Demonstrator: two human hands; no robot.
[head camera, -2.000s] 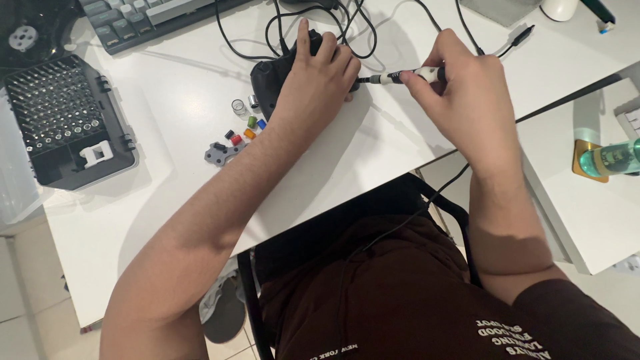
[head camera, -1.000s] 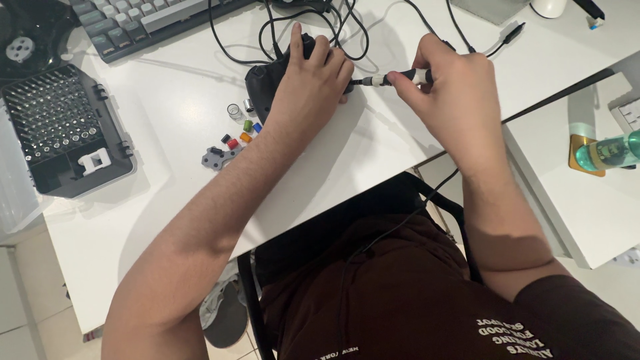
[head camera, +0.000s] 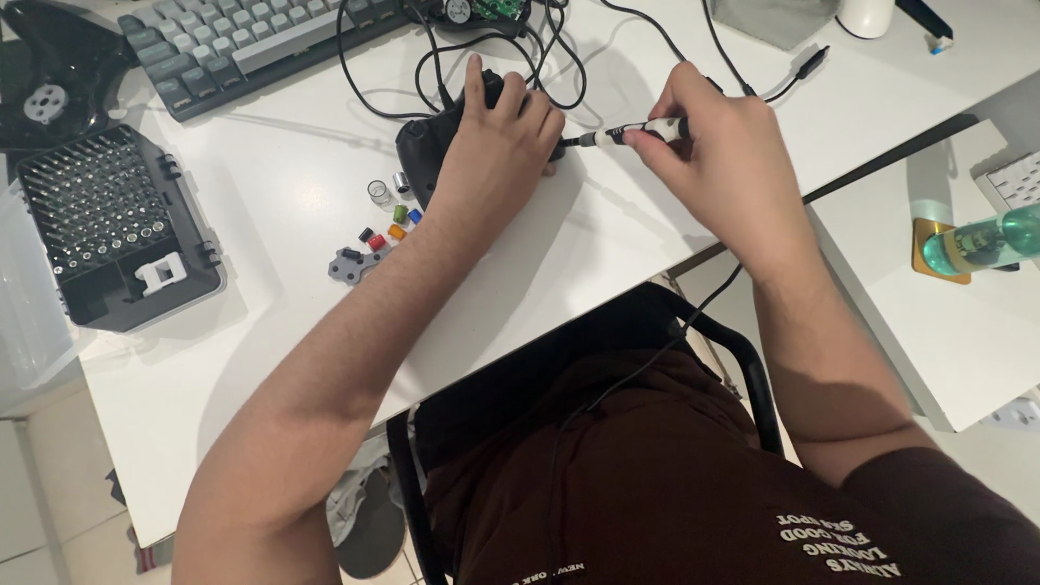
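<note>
My left hand (head camera: 500, 150) lies over a black game controller shell (head camera: 418, 154) and grips it against the white desk. In my right hand (head camera: 707, 138) is a white and black precision screwdriver (head camera: 605, 136), held nearly level, its tip at the shell's right side beneath my left fingers. The exact contact point is hidden. Beside my left forearm lie small coloured buttons, among them a green one (head camera: 400, 214), a red one (head camera: 377, 242) and an orange one (head camera: 396, 232). A grey rubber pad (head camera: 353, 264), a clear ring (head camera: 379, 192) and a small metal cylinder (head camera: 401, 181) are near them.
An open screwdriver bit case (head camera: 138, 296) sits at the left below a glossy black shell part (head camera: 73, 73). A keyboard (head camera: 244, 49), black cables (head camera: 581, 81) and a green circuit board (head camera: 500, 10) occupy the back. At far right, a green bottle (head camera: 983, 240) lies over a yellow coaster (head camera: 926, 244).
Both hands keep about the same place, with the screwdriver still at the controller shell. My right hand's fingers have shifted slightly around the handle.
</note>
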